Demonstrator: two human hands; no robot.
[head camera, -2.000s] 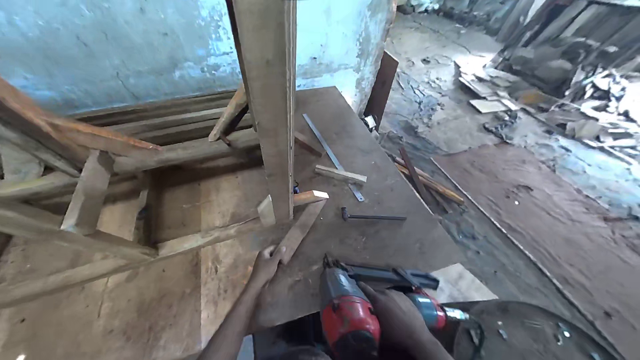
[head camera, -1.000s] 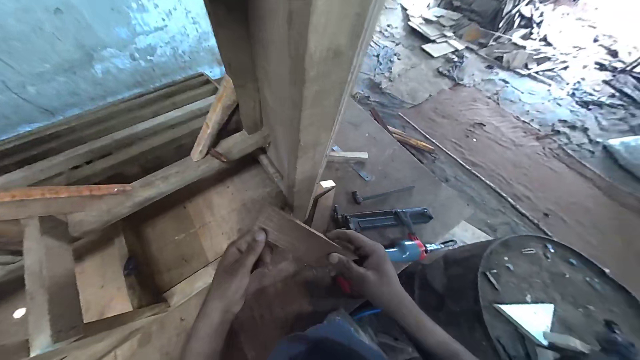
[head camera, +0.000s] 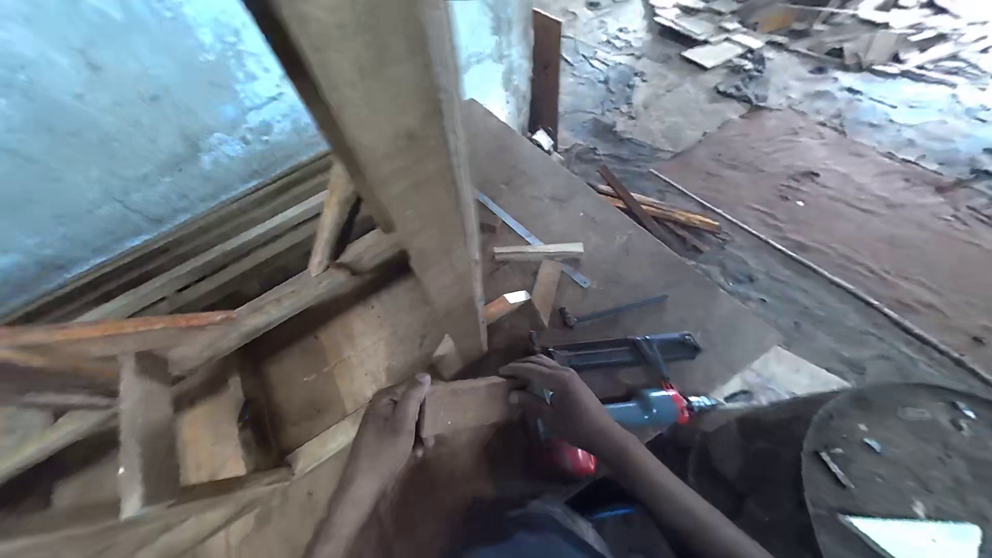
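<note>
A short flat wooden board (head camera: 466, 404) lies between my two hands, below the foot of a tall wooden post (head camera: 415, 178). My left hand (head camera: 395, 418) grips its left end and my right hand (head camera: 554, 399) its right end. Beside and partly behind my right hand is a red and teal pneumatic nail gun (head camera: 647, 409). Just beyond it lies a black bar-shaped tool (head camera: 620, 350). Farther off on the plywood sheet are a thin dark rod with a knobbed end (head camera: 620, 309), a metal ruler (head camera: 515, 221) and a small wood strip (head camera: 539, 252).
To the left stands a wooden frame (head camera: 287, 310) against a blue wall (head camera: 139, 132). At the lower right is a round dark surface (head camera: 899, 465) with scraps on it. Wood strips (head camera: 659, 209) and broken boards (head camera: 713, 50) lie on the ground beyond the plywood.
Two seconds ago my right hand was on the nail gun; now it holds the board's right end. Since one second ago the board has gone from tilted to nearly level in view.
</note>
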